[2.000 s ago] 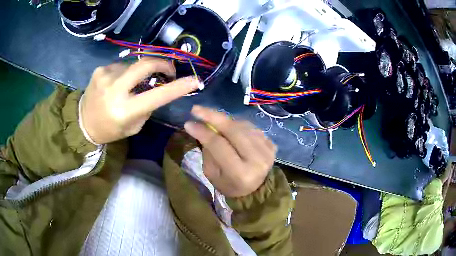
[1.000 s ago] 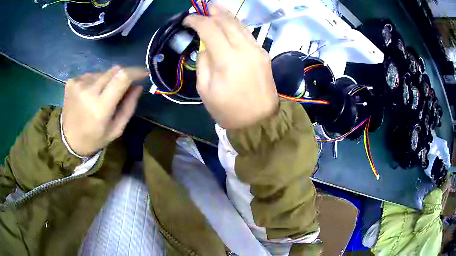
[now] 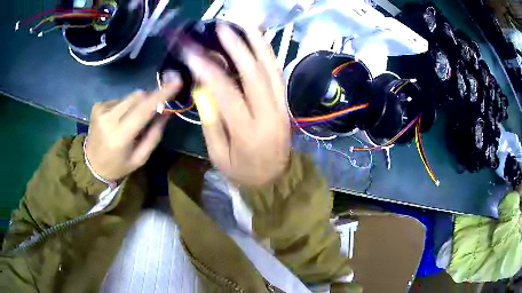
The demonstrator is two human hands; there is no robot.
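A black round housing (image 3: 197,117) with a pale rim lies on the bench, largely hidden under my right hand. My right hand (image 3: 243,109) is over it, blurred, fingers spread forward, with a yellow handle (image 3: 206,106) held against the palm; the tool's tip is hidden. Dark red and blue leads blur near its fingertips. My left hand (image 3: 126,131) is at the housing's left edge, one finger reaching the rim. A small white connector plug (image 3: 160,107) on orange leads shows by its fingers; whether it is gripped cannot be told.
Another open housing (image 3: 106,34) with loose leads is at upper left. Two more black housings (image 3: 320,94) with coloured leads and white brackets (image 3: 366,34) are to the right. Black round modules (image 3: 466,86) line the far right. A thin clear strand (image 3: 355,154) and yellow-green fabric (image 3: 486,246) also show.
Since two seconds ago, my right hand has moved up from the bench edge over the housing. My left hand has drawn back left. In the last second, the red and blue leads have swung left.
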